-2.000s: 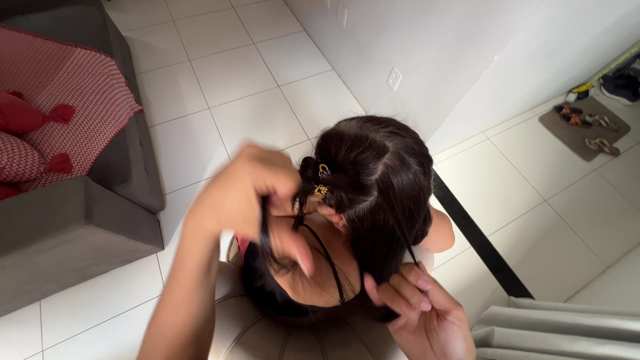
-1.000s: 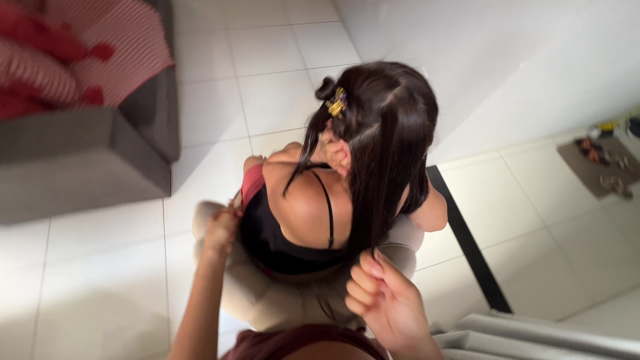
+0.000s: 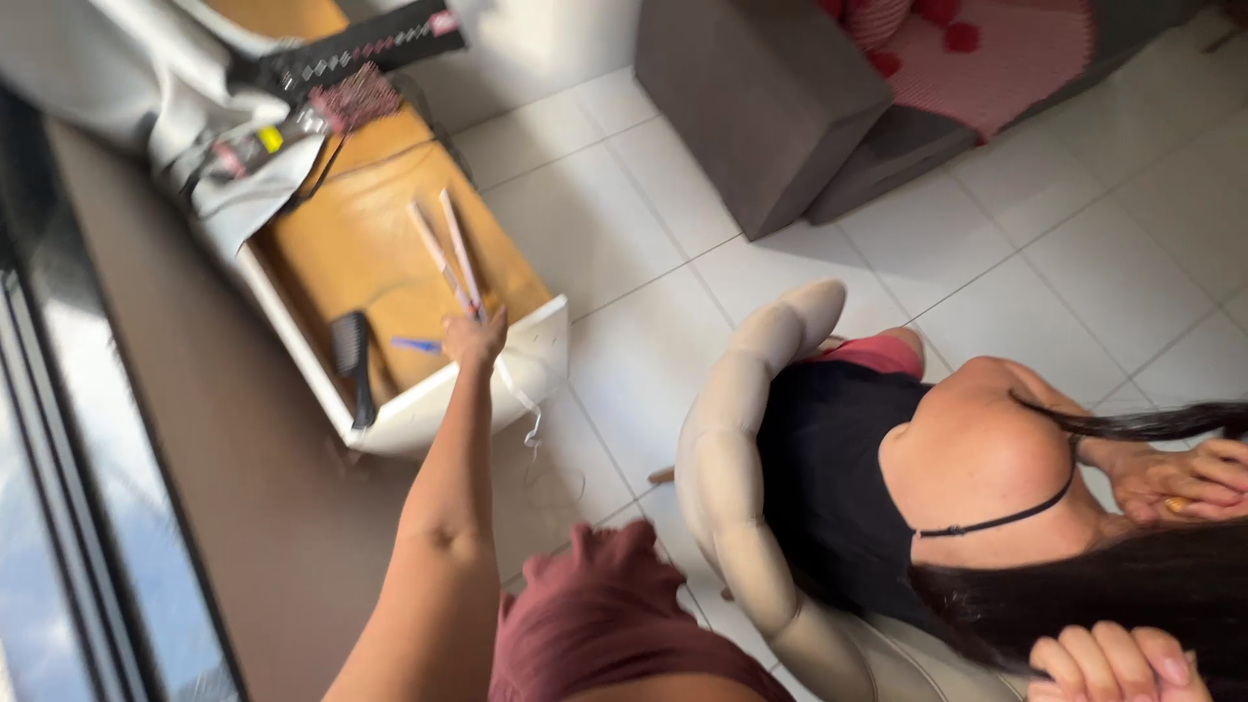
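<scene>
My left hand [image 3: 475,338] is at the near end of a pale pink hair straightener [image 3: 453,249], fingers around its hinge end, its two arms spread apart. The straightener is over a wooden surface with white edges [image 3: 507,351]. A black comb [image 3: 353,366] and a blue item [image 3: 417,344] lie left of that hand. My right hand [image 3: 1111,663], at the bottom right, has curled fingers beside the long dark hair [image 3: 1092,590] of a seated person in a black top [image 3: 829,458]; whether it pinches a strand cannot be told.
The person sits on a beige padded chair [image 3: 726,448]. A dark grey sofa [image 3: 770,107] with a pink throw [image 3: 1033,58] is at the top. A black box [image 3: 370,49], bags and a grey cloth [image 3: 258,190] lie at the surface's far end. A white cord [image 3: 522,390] hangs over its near edge.
The view has swung far left. My left hand, near the person's back a second ago, is now at the straightener. The right hand remains near the hair.
</scene>
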